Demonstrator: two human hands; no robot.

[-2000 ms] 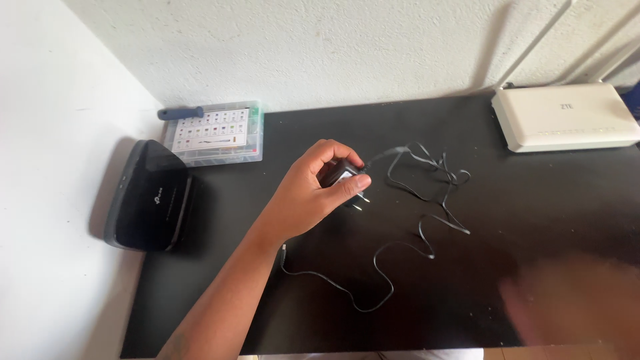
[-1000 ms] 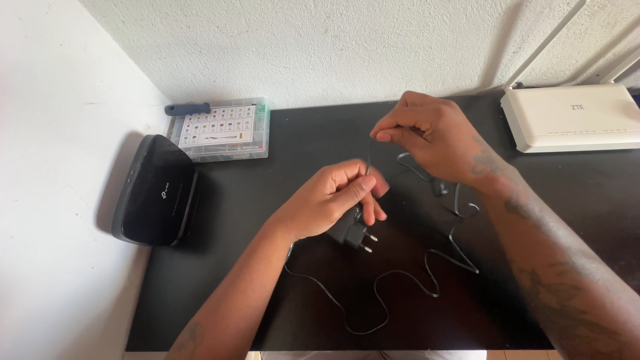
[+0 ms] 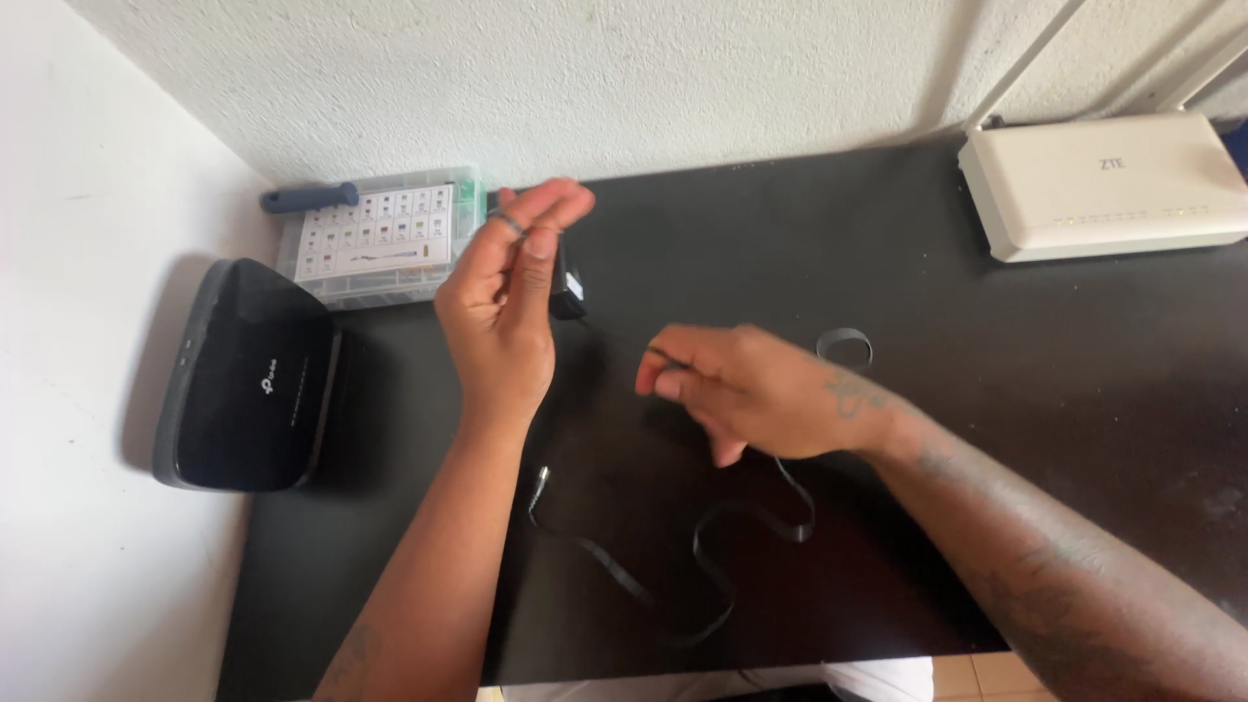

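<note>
My left hand [image 3: 507, 302] is raised near the plastic case, its fingers pinching the thin black cable of a power adapter. The black power adapter [image 3: 568, 288] shows just right of that hand, partly hidden behind the fingers. My right hand [image 3: 760, 390], lower and to the right, has its thumb and curled fingers closed on another stretch of the cable. From beneath the right hand the black cable [image 3: 717, 565] winds over the dark table to a metal-tipped connector [image 3: 543, 475]. A small loop of cable [image 3: 844, 341] lies beyond the right wrist.
A black TP-Link router [image 3: 258, 380] stands at the left by the wall. Behind it lies a clear plastic case [image 3: 390, 291] with a printed chart and a blue-handled tool [image 3: 310, 198] on top. At the back right is a white ZTE router [image 3: 1111, 185] with antennas, on the dark table [image 3: 741, 244].
My right hand came in from the right and took hold of the cable, then moved down. My left hand has moved up and away, going from the adapter's body to its cable.
</note>
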